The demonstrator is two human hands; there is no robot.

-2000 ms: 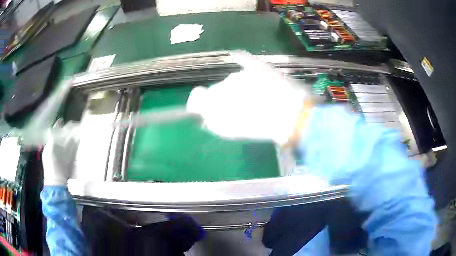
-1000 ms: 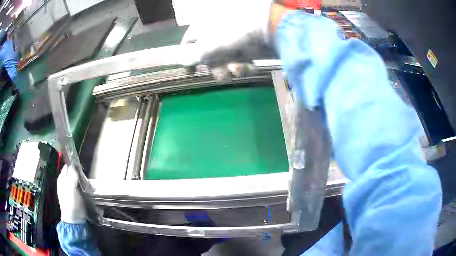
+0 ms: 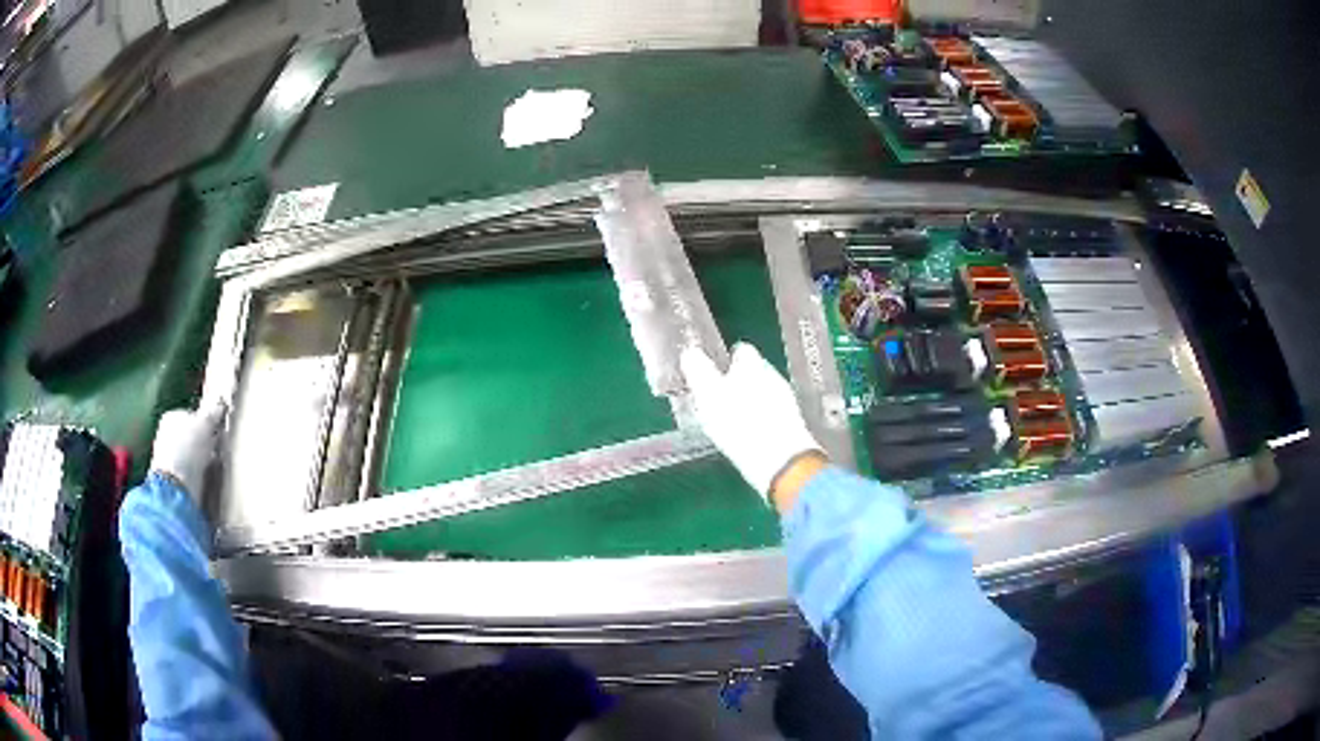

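Note:
An empty silver-grey carrier frame [image 3: 659, 290] lies tilted over the conveyor rails, its right end raised or turned against them. My gloved left hand [image 3: 185, 446] grips its left side. My gloved right hand [image 3: 746, 413] holds its wide right end bar near the lower corner. The green conveyor surface [image 3: 507, 362] shows through the frame. To the right, a second carrier frame [image 3: 805, 340] holds a populated circuit board [image 3: 941, 355] with orange-copper coils and silver strips. The conveyor rail [image 3: 507, 586] runs along the near side.
Another circuit board [image 3: 984, 102] lies behind the conveyor at the back right. Black foam pads [image 3: 116, 282] lie on the left bench. More boards [image 3: 36, 565] stand at the lower left. A blue holder [image 3: 1209, 608] hangs below the conveyor at right. A dark machine is at far right.
The empty frame was held up above the conveyor a second ago and is now lower, between the rails. My right hand has moved from its far side to its right end bar.

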